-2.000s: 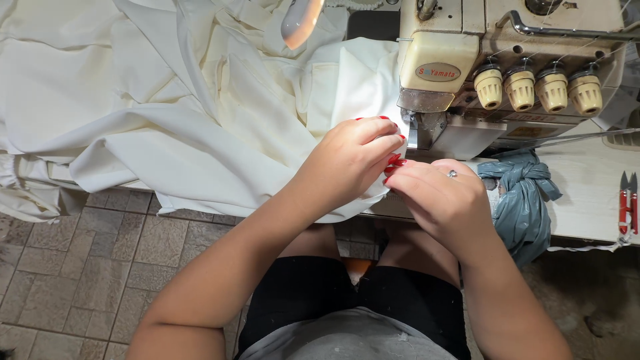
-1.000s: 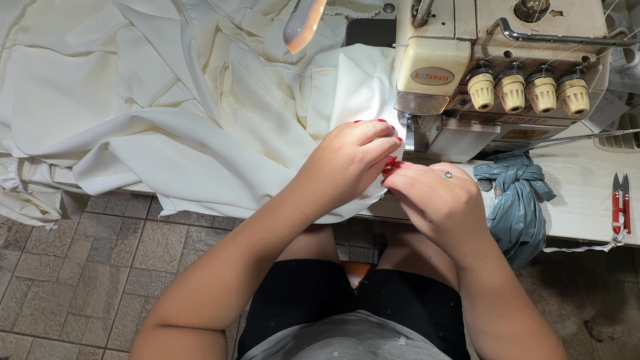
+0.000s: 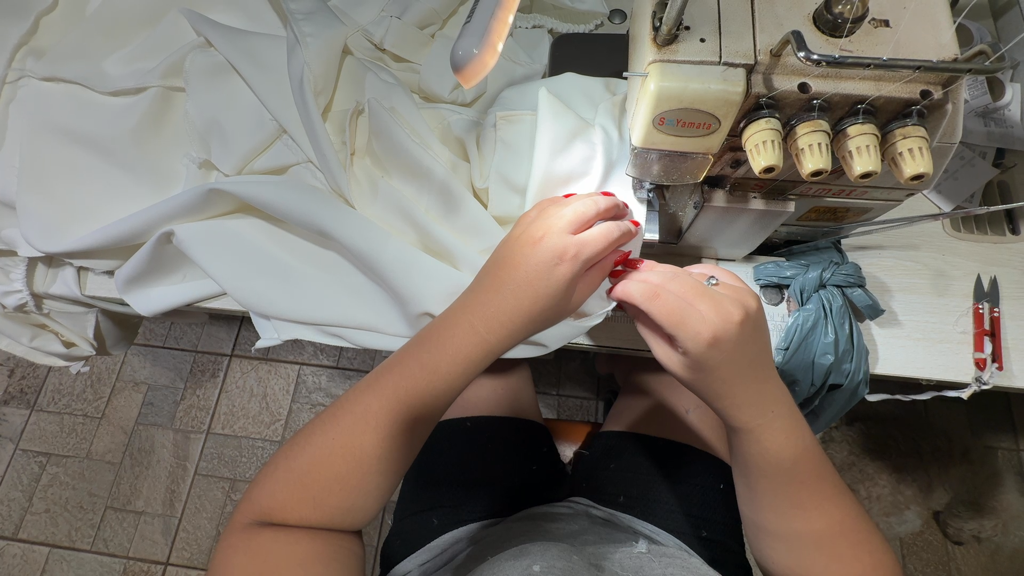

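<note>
White fabric [image 3: 384, 208] lies in loose folds over the table and passes up to the presser foot area [image 3: 652, 216] of a Yamata overlock sewing machine [image 3: 704, 96]. My left hand [image 3: 560, 248] rests on the fabric just left of the foot, its fingertips pinching the edge. Right beside it, my right hand [image 3: 696, 320], with a ring on one finger, grips the same edge between thumb and fingers. The fingertips of both hands nearly meet in front of the foot. The needle is hidden from view.
A lamp head [image 3: 480, 44] hangs over the fabric. A knotted grey plastic bag [image 3: 824, 328] hangs at the table's front edge. Red-handled thread snips [image 3: 987, 324] lie at the right. Thread tension knobs [image 3: 860, 148] face forward, with papers [image 3: 964, 176] behind.
</note>
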